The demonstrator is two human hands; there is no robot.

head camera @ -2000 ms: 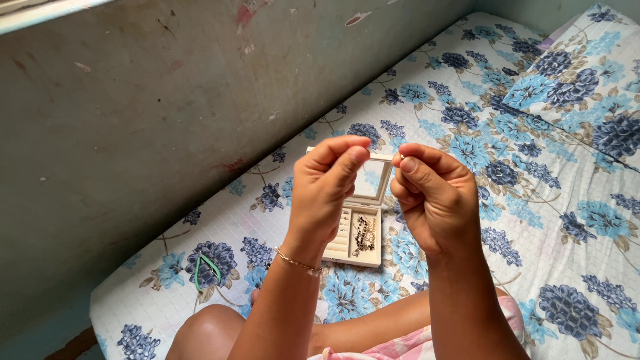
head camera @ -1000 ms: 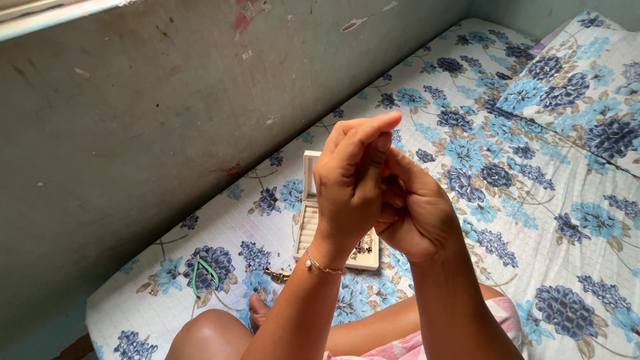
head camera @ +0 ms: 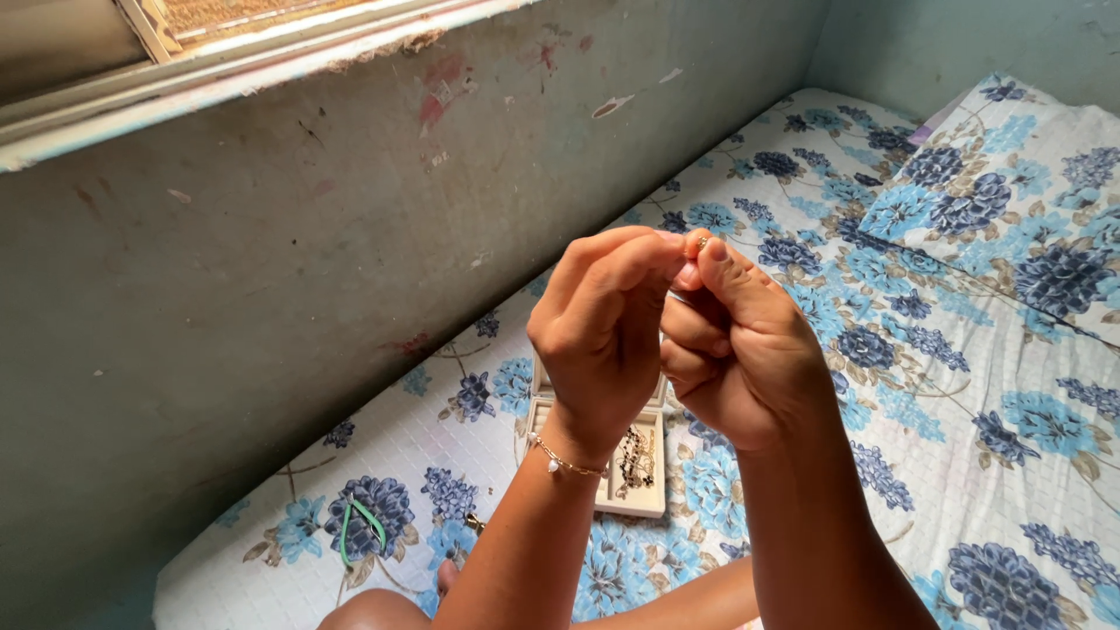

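Both hands are raised over the bed, fingertips meeting. My right hand [head camera: 752, 341] pinches a tiny gold-coloured jewelry piece [head camera: 703, 243] between thumb and index finger. The fingertips of my left hand [head camera: 608, 324] touch beside it; whether they grip part of it cannot be told. A gold-coloured chain bracelet [head camera: 560, 464] with a pearl-like charm circles my left wrist. Beneath the hands lies an open cream jewelry box [head camera: 643, 506], partly hidden by my left hand and forearm. Dark-beaded and gold-coloured chains [head camera: 634, 459] lie in its right compartment.
Green-handled pliers [head camera: 361, 529] rest on the floral bedsheet [head camera: 884, 516] at the left. A small dark-and-gold object [head camera: 474, 523] is partly behind my left forearm. The painted wall [head camera: 350, 236] borders the bed, and a pillow [head camera: 1032, 201] lies at the upper right.
My hands were apart two seconds ago, then overlapped with my left hand in front. Now they meet only at the fingertips, and the small gold-coloured piece shows between them.
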